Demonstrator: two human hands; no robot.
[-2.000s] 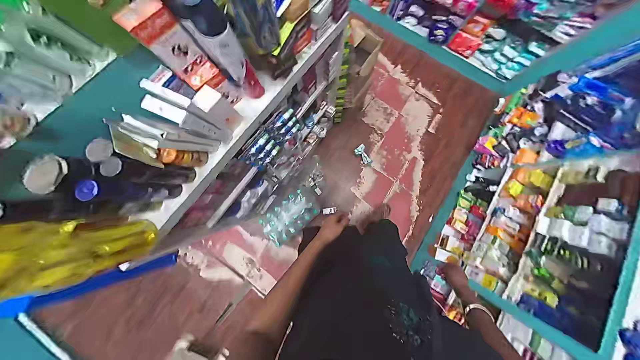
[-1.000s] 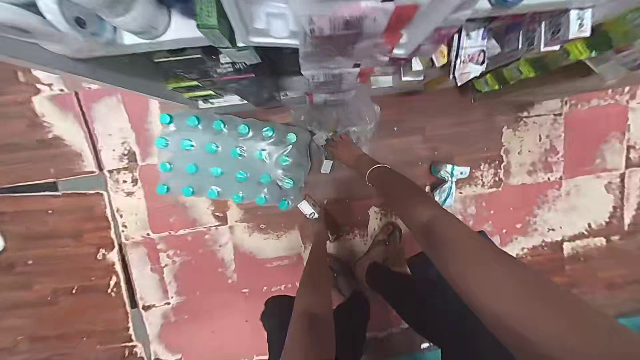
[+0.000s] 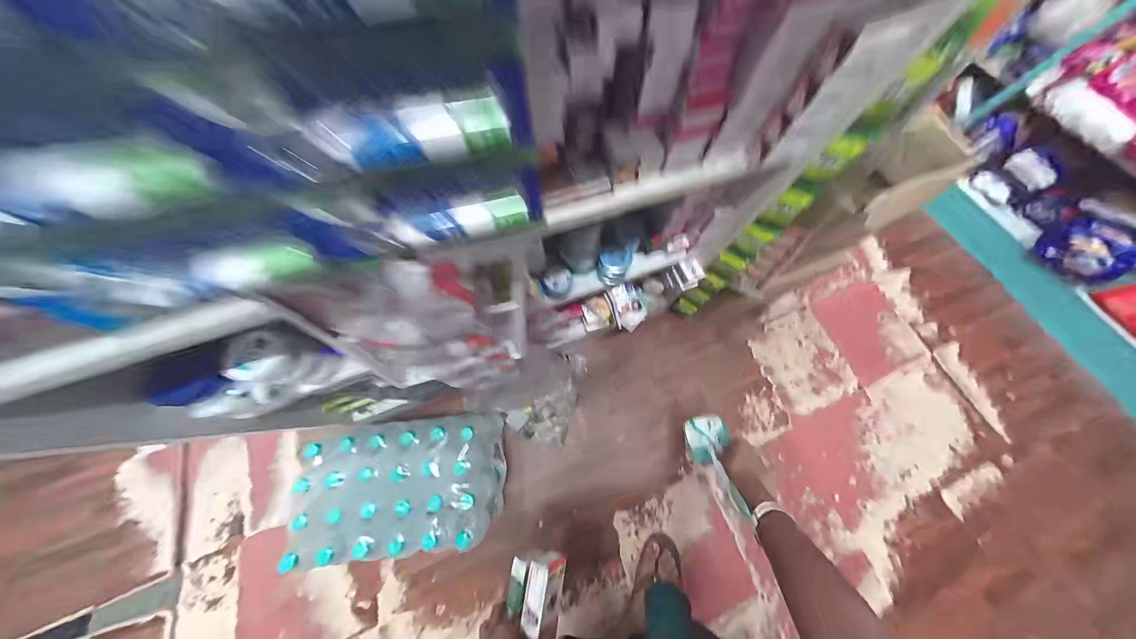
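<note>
My left hand (image 3: 499, 625) is at the bottom edge, mostly cut off, holding small white cartons (image 3: 539, 593) with green and red parts. Lower right of centre, my right hand (image 3: 750, 490), with a bangle at the wrist, reaches down to a teal-and-white plastic wrapper or packet (image 3: 707, 438) on the floor. Its fingers are at the narrow trailing end; blur hides whether they grip it. A shrink-wrapped pack of bottles with teal caps (image 3: 395, 488) stands on the floor at the left. Beside its upper right corner lies a crumpled clear plastic bag (image 3: 543, 413).
Blurred shelves of packaged goods (image 3: 577, 209) fill the upper left and centre. An open cardboard box (image 3: 923, 169) stands by the shelf end. At right runs a teal-edged display (image 3: 1038, 302) with packets. My sandalled foot (image 3: 658, 559) is on worn red and brown flooring.
My right hand has left the clear plastic beside the bottle pack and is now at the teal-and-white wrapper. The left hand still has small cartons. The view has swung.
</note>
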